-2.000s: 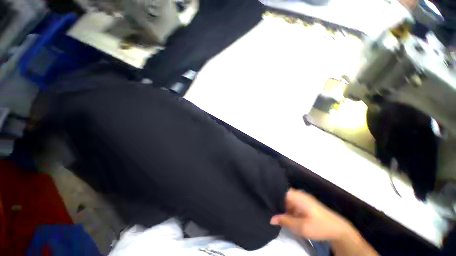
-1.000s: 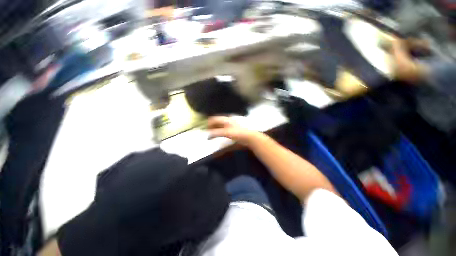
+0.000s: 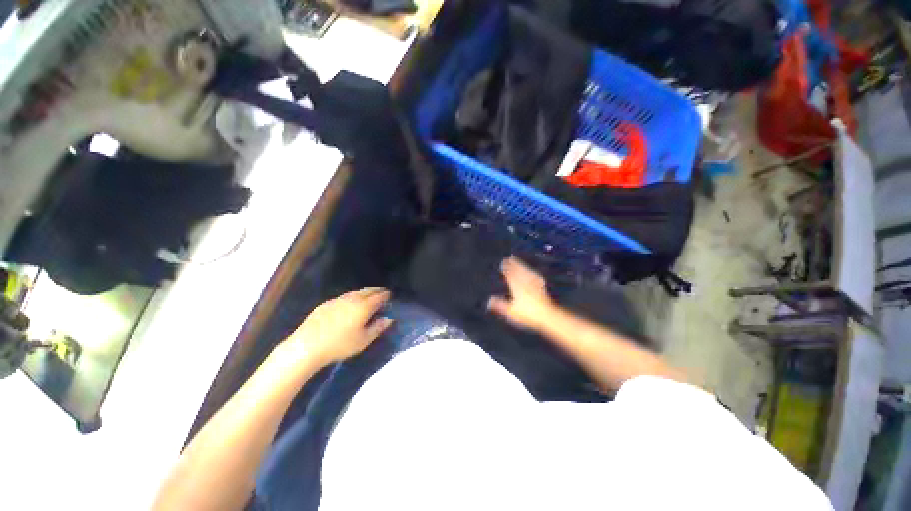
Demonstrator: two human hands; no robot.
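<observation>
Black cloth (image 3: 450, 264) lies over the lap and beside the table edge, under and between my hands. My left hand (image 3: 350, 324) is above the blue-clad thigh by the table edge, fingers apart, holding nothing visible. My right hand (image 3: 523, 295) is over the black cloth to the right, thumb and fingers apart; whether it touches the cloth is unclear. The off-white sewing machine (image 3: 140, 90) stands at the left on the white table (image 3: 165, 369). Another black cloth (image 3: 120, 215) lies by the machine, with a pale thread loop beside it.
A blue plastic crate (image 3: 534, 205) beyond my hands holds dark cloth and a red and white item (image 3: 609, 165). A red bag (image 3: 794, 105) lies farther right on the floor. A metal and white rack (image 3: 849, 230) stands at the right edge. A dark strap crosses the table's far end.
The view has swung right toward the crate. My right hand has left the table beside the machine and is over the dark cloth. My left hand now shows, without the black piece.
</observation>
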